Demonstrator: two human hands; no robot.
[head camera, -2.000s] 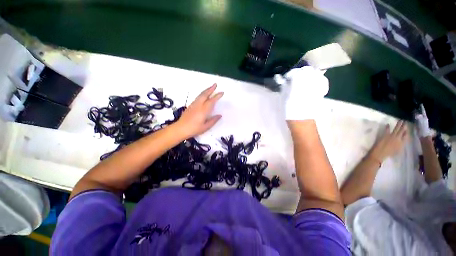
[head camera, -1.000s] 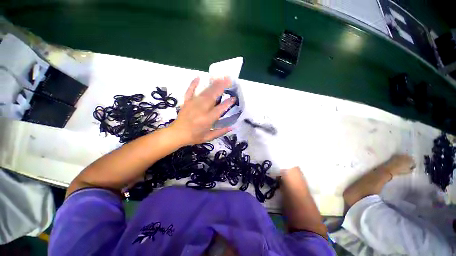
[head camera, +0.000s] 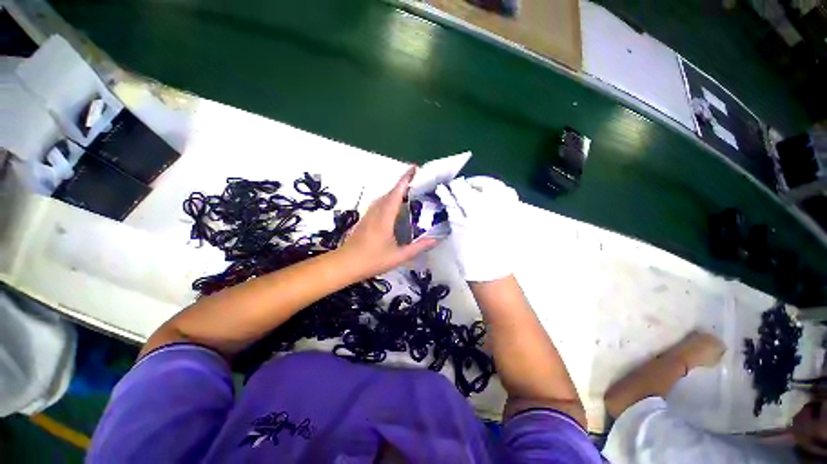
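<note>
An open retail box (head camera: 413, 217) with its white lid flap (head camera: 441, 172) standing up is between my hands over the bench. My bare left hand (head camera: 379, 228) holds its left side. My gloved right hand (head camera: 481, 222) is at the box's right side and mouth; its fingertips are partly hidden, so I cannot tell whether it holds something. Dark shapes show inside the box mouth. Coiled black cables (head camera: 245, 217) lie in a tangled pile left of and below my hands on the white bench (head camera: 562, 299).
Black boxes with white flaps (head camera: 104, 190) stand at the left. A black box (head camera: 569, 159) is on the green belt (head camera: 299, 82), with more boxes (head camera: 760, 243) farther right. Another person's arm (head camera: 662, 367) and a cable pile (head camera: 773, 358) are at the right.
My gloved right hand has come up from the bench's near edge to the box. The loose cable right of the box is no longer visible. The view has shifted, and the belt box appears farther right.
</note>
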